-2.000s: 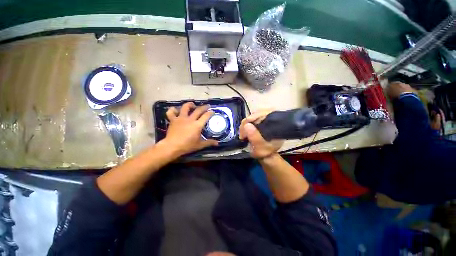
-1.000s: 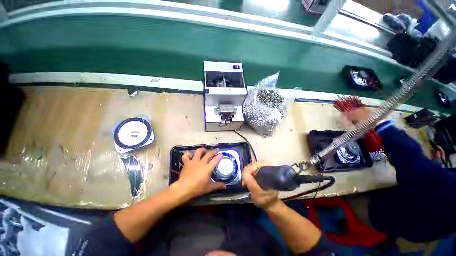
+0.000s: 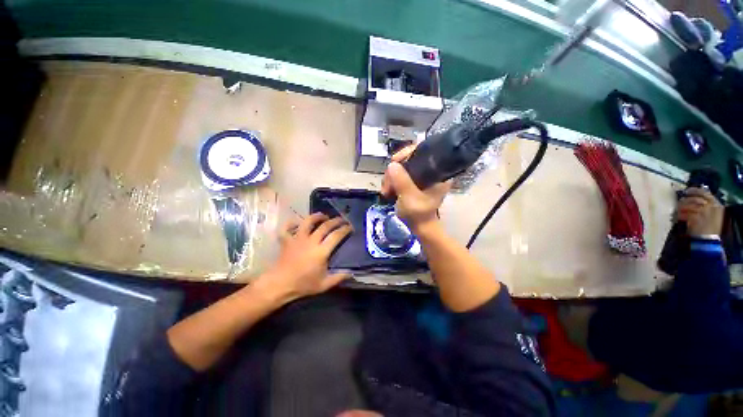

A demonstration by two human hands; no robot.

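Observation:
The black speaker housing (image 3: 346, 201) lies on the bench in front of me, with a silver-framed speaker driver (image 3: 389, 231) in its right part. My left hand (image 3: 313, 249) rests on the housing's left end and near edge, fingers spread, holding it against the bench. My right hand (image 3: 414, 194) is closed around the black electric screwdriver (image 3: 446, 153), raised at the front of the screw feeder (image 3: 375, 110). The bit tip is hidden or too small to tell. Part of the driver is hidden by my right wrist.
Another speaker driver (image 3: 235, 159) lies at left above a dark strip (image 3: 234, 229). A clear bag of screws (image 3: 486, 155) stands right of the feeder, partly behind the screwdriver. A red wire bundle (image 3: 613, 198) lies at right. Another worker's hand (image 3: 701, 213) holds a black housing. Units sit on the green conveyor (image 3: 244, 37).
My right hand has lifted the screwdriver from the driver to the feeder. My left hand has slid left off the driver. The other worker's housing has moved right, away from the wire bundle.

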